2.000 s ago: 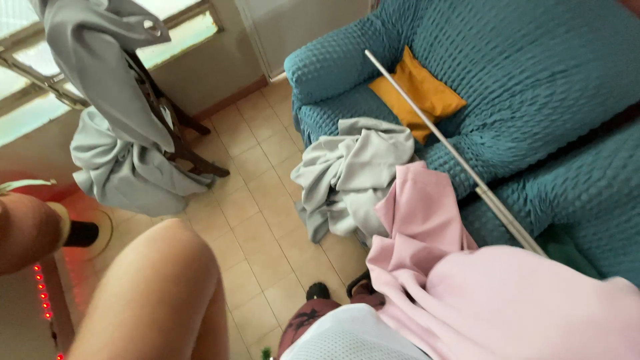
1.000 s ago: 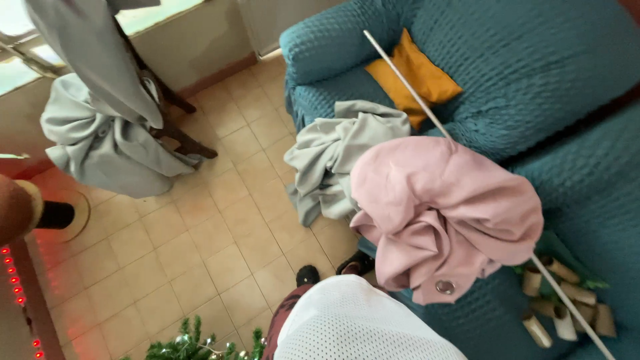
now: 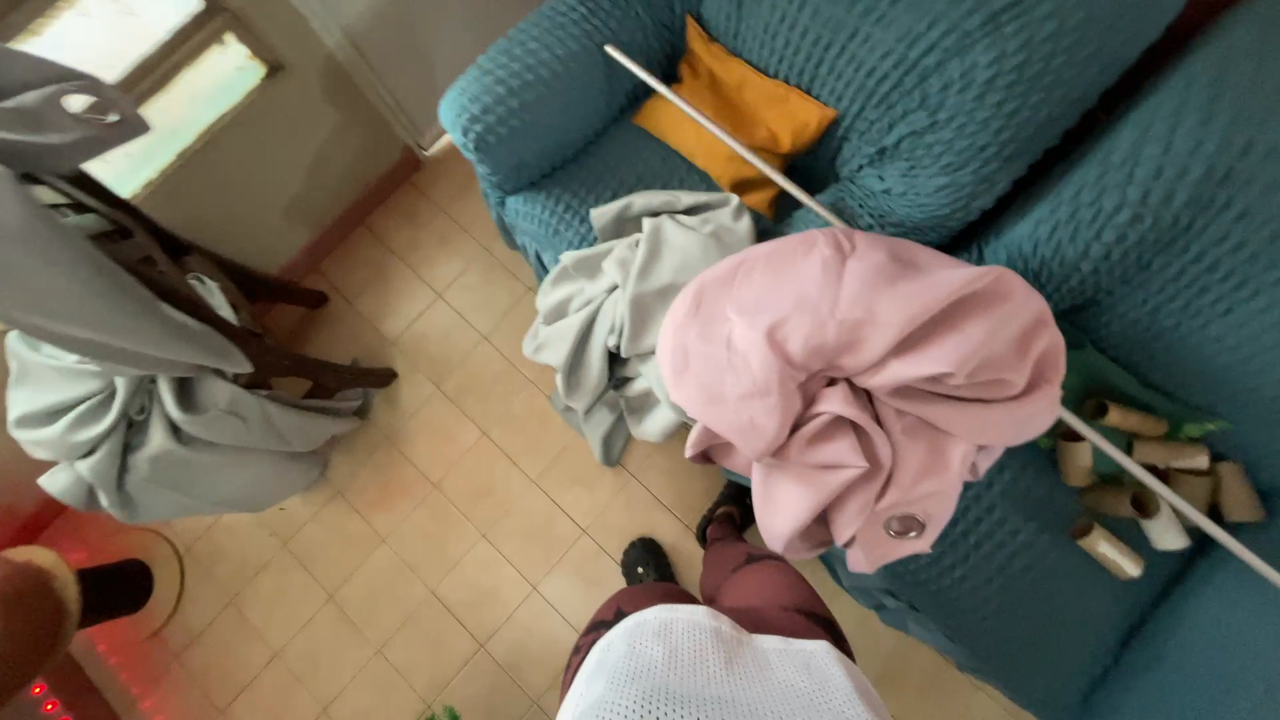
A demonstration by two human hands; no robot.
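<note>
Neither my left hand nor my right hand shows in the head view. A bunched pink curtain (image 3: 860, 350) with a metal grommet (image 3: 904, 526) near its lower edge lies on the teal covered sofa (image 3: 960, 560), right of centre. A thin pale rod (image 3: 730, 140) runs diagonally over the sofa and passes beneath the pink curtain. Beside it, a heap of light grey fabric (image 3: 640, 290) hangs from the seat of a teal armchair (image 3: 530, 110). An orange cushion (image 3: 760, 110) rests on that seat under the rod.
At the left, grey curtains (image 3: 180, 440) drape over a dark wooden stand or chair (image 3: 320, 375). Several cardboard tubes (image 3: 1160, 520) lie on the sofa. A brown and black object (image 3: 115, 590) and red lights (image 3: 45, 700) are at the lower left. The floor is tiled (image 3: 440, 530).
Two seconds ago an arm or hand crossed the lower left; it is out of view now. The pink curtain, spread toward the lower right then, is bunched over the rod, and the cardboard tubes show.
</note>
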